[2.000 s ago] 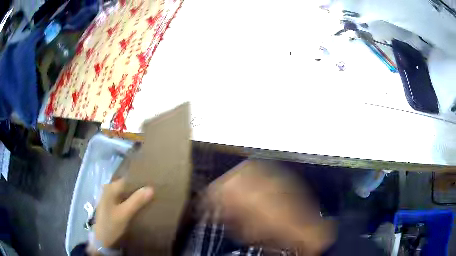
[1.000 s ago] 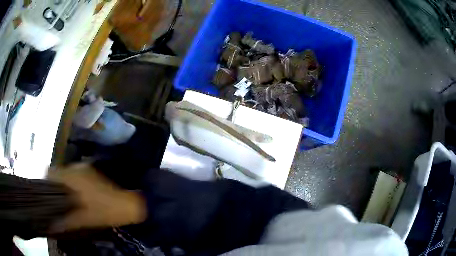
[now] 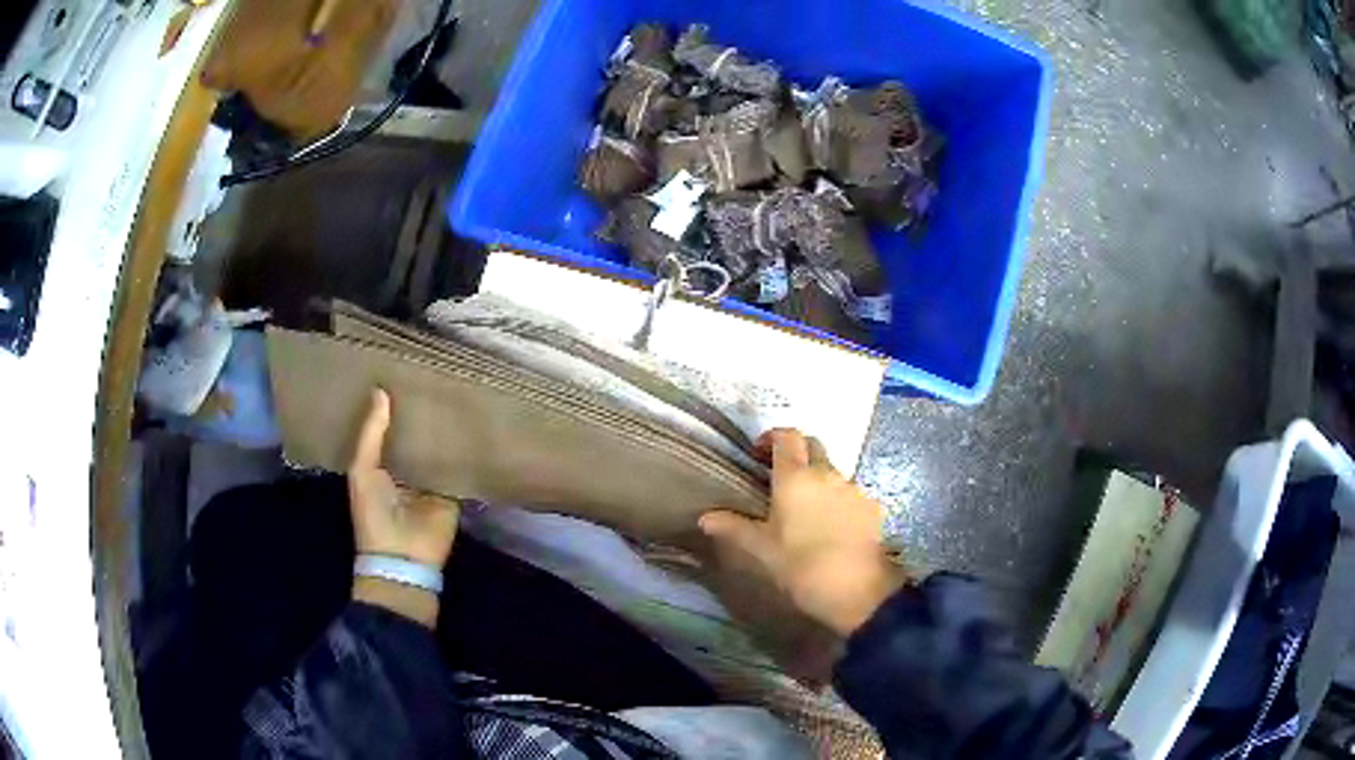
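A stack of long brown fabric pieces (image 3: 535, 434) lies slanted in front of me, held between both hands. My left hand (image 3: 390, 498) grips its left part, thumb on top and fingers underneath. My right hand (image 3: 810, 538) holds its right end, with fingertips at the far edge. Behind the stack, interlined pieces with pale faces and brown edges (image 3: 624, 368) lie on a white board (image 3: 803, 379). A pale tie (image 3: 655, 308) shows at the board's far side.
A blue crate (image 3: 1009, 223) with several tied brown bundles (image 3: 770, 230) stands beyond the board. The white machine table edge (image 3: 127, 297) runs along the left. A white tub (image 3: 1222, 594) with dark cloth and a pale box (image 3: 1115, 579) are at lower right.
The brown stack has moved from the lower left to over the white board's near side. My right hand has come into view on it. The view has shifted slightly.
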